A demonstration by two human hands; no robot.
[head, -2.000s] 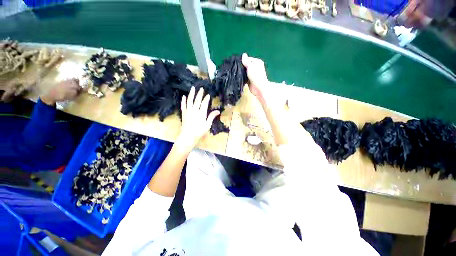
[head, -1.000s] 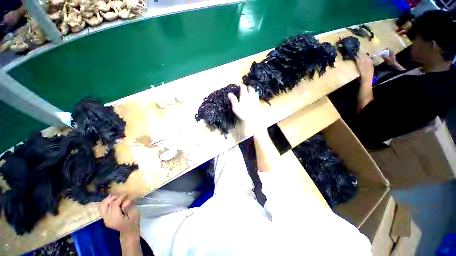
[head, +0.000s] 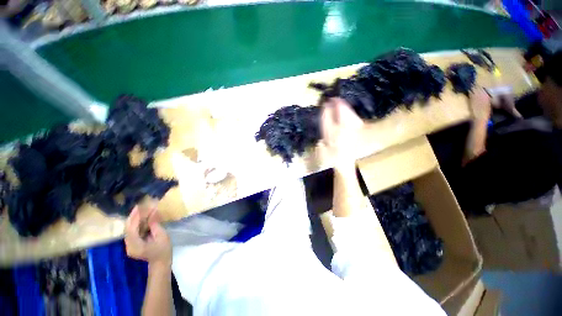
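My left hand (head: 146,236) is at the bench's front edge, fingers partly curled and blurred; whether it holds anything small cannot be told. My right hand (head: 339,126) is blurred, fingers extended, between a small clump of black jagged pieces (head: 288,131) and a longer row of black pieces (head: 394,83). It seems to hold nothing. A loose heap of black pieces (head: 74,170) lies on the left of the bench. A small white dish (head: 215,175) sits on a stained patch near the middle.
An open carton (head: 459,231) with black pieces stands below the bench by my right arm. A green conveyor (head: 265,43) runs behind the bench, with a pale post (head: 61,80) at left. Another worker (head: 511,160) sits at right. Blue crates (head: 114,281) are below left.
The view has swung from the left side to the right. My right hand has left the left heap and moved to the right-hand pieces. My left hand has come off the heap to the front edge.
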